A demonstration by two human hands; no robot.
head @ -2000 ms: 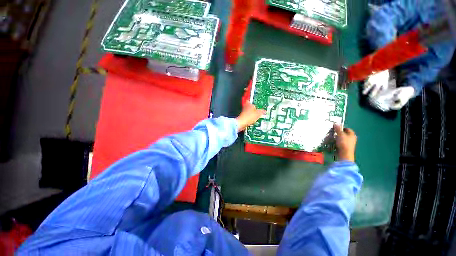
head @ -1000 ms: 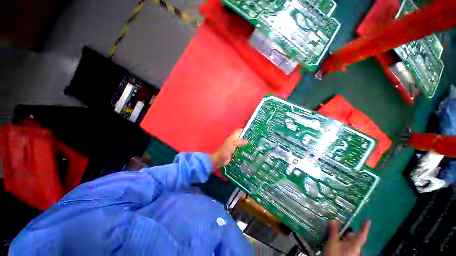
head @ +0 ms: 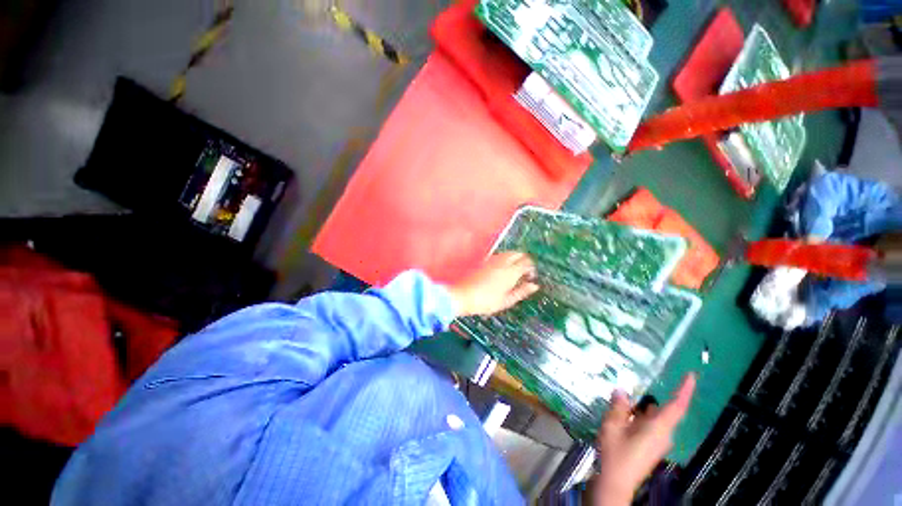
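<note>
A large green circuit board (head: 603, 316), solder side up, is held tilted over the bench edge in front of me. My left hand (head: 499, 285) grips its left edge with the fingers on the top face. My right hand (head: 638, 435) is at its lower right edge, with one finger stretched away from the board; its grip underneath is hidden. A folded red foam pad (head: 668, 235) lies on the green bench behind the board.
A large red mat (head: 450, 163) lies left, with another board (head: 574, 59) at its far end. A third board (head: 766, 109) stands beyond red-wrapped posts. A black tote (head: 188, 168) holding a board is on the floor. Another person's blue sleeve (head: 841, 212) is at right.
The board has been lifted off the bench and its pad and brought nearer to me, turned. Since the last frame it has shifted slightly left, and my left hand reaches further over its face.
</note>
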